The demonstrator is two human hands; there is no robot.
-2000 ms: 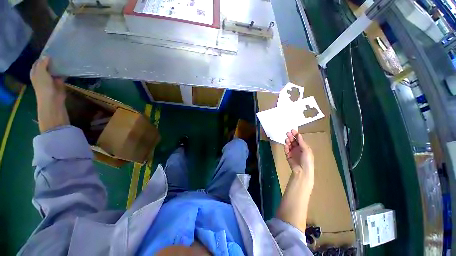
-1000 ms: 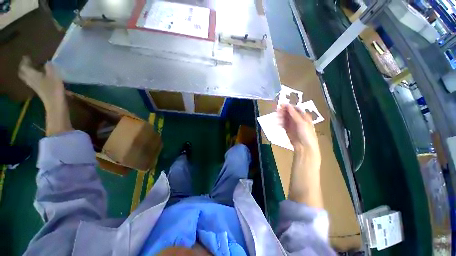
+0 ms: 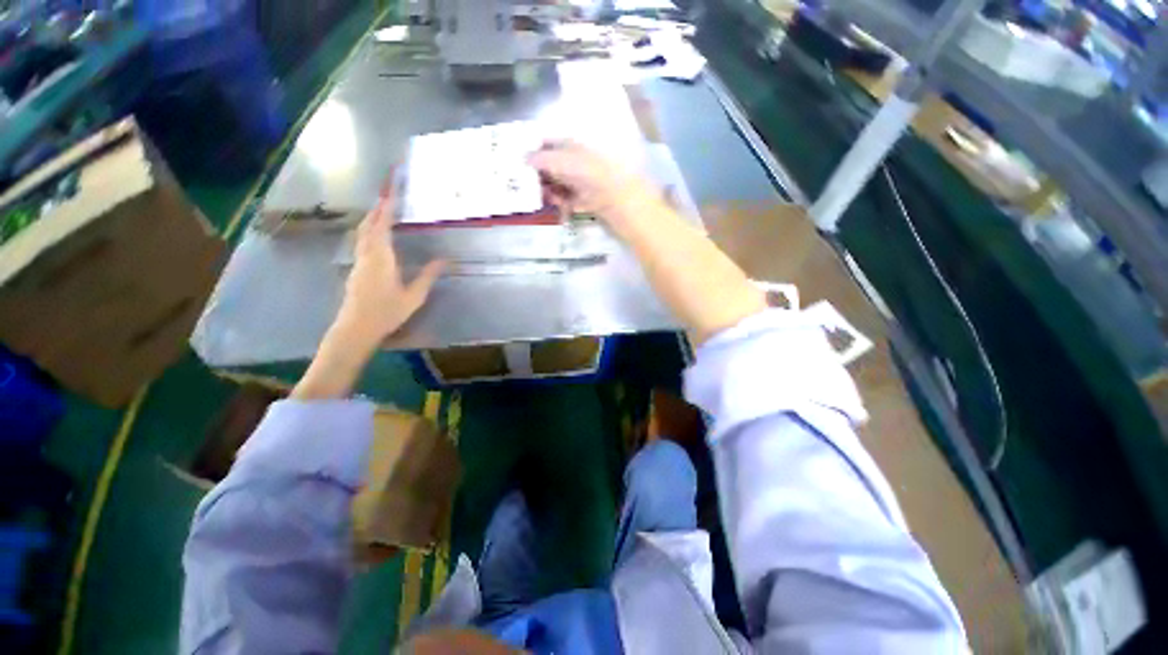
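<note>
A white printed card (image 3: 471, 174) lies on the red-topped fixture (image 3: 493, 220) on the silver machine table (image 3: 512, 305). My left hand (image 3: 384, 279) is at the card's left edge, fingers apart, thumb out over the table; whether it grips the card is hidden. My right hand (image 3: 583, 182) is at the card's right edge with its fingers bent; blur hides whether they pinch it. White cards with die-cut windows (image 3: 835, 330) lie on the bench, partly behind my right sleeve.
An open carton (image 3: 404, 480) stands on the floor below the table. A larger brown carton (image 3: 109, 269) is at the left. A brown cardboard sheet (image 3: 929, 467) lies along the right bench. Labelled packs (image 3: 1099, 601) are at the lower right. A white post (image 3: 865, 166) rises at the right.
The view has shifted towards the machine. My right hand has moved from the loose cards to the fixture card's right edge. My left hand has come in to its left edge.
</note>
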